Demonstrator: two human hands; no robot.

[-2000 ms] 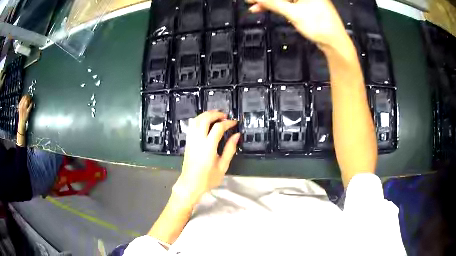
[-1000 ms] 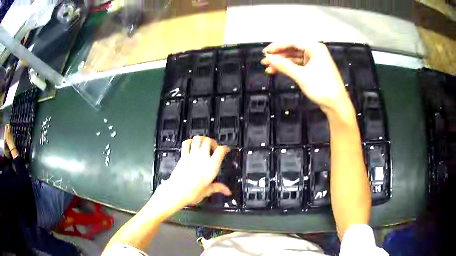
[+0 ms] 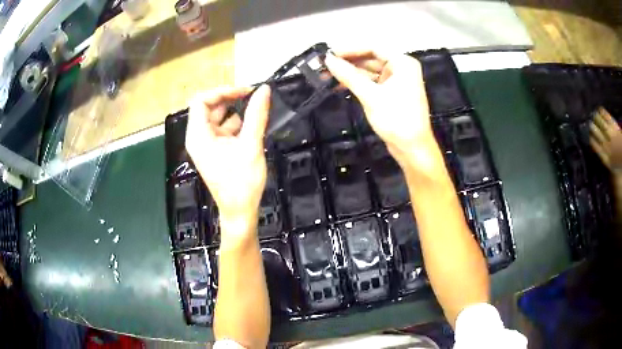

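A flat black phone housing (image 3: 290, 112) with cutouts is held up, tilted, above the back of the black tray. My left hand (image 3: 232, 146) grips its left end between thumb and fingers. My right hand (image 3: 382, 88) is at its upper right end, fingertips touching the edge; whether a small part is pinched there is hidden. The glossy black blister tray (image 3: 505, 235) lies below with housings in rows of pockets. An empty-looking pocket (image 3: 278, 276) shows in the front row beside my left forearm.
Small whitish parts (image 3: 114, 255) lie scattered on the green mat (image 3: 71, 235) at left. A clear plastic sheet (image 3: 85, 160) lies behind them. A small bottle (image 3: 191, 19) stands on the wood-coloured board (image 3: 160, 88). Another person's hand (image 3: 605, 136) is over a second black tray (image 3: 545, 102) at right.
My left hand has lifted a housing from the front row and brought it up to my right hand. The view has shifted, and another person's hand now shows at right.
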